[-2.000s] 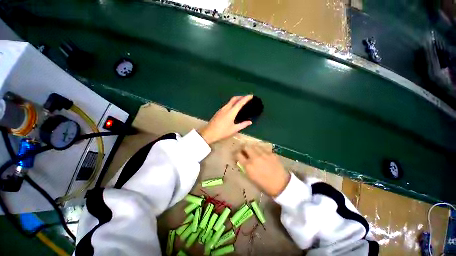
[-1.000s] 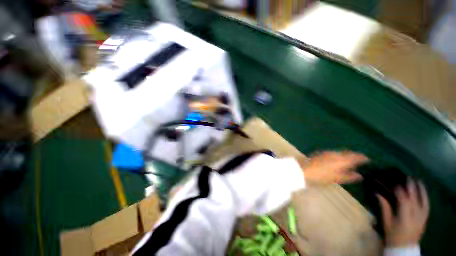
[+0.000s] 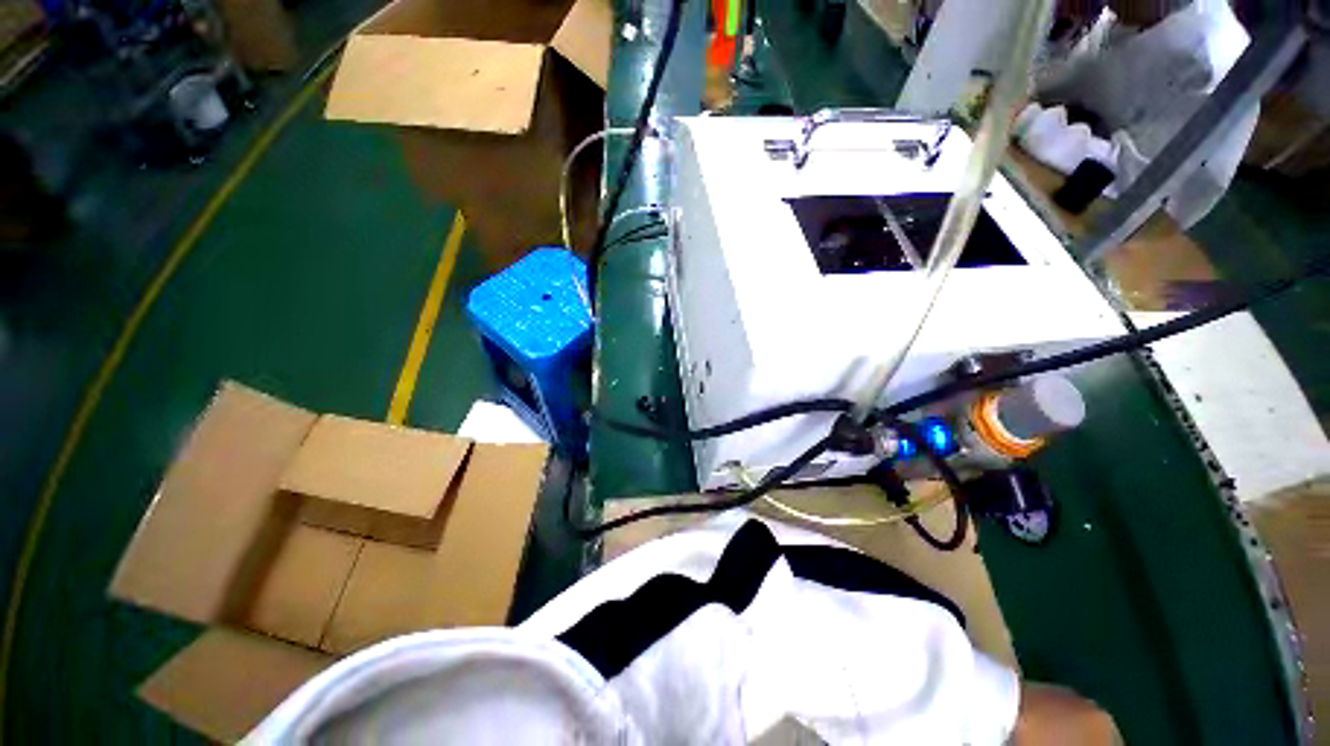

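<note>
My left hand shows only as a bit of skin past the white sleeve, cut off by the bottom edge at the right. Its fingers are out of the picture, so I cannot see whether it holds anything. My right hand is not in view. The white box stands nearest in front of me, with a metal handle and a dark opening on top. The air regulator, with an orange band and blue fittings, and a pressure gauge are at its near right corner.
An open carton lies on the floor at left. A taller open carton is behind the blue stool. Black and clear hoses cross the white box. The conveyor belt runs along the right. A person's white sleeve shows upper right.
The view has swung left to the white box and cartons. The green cells, the black housing and my right hand have left the picture. My left hand is now mostly cut off.
</note>
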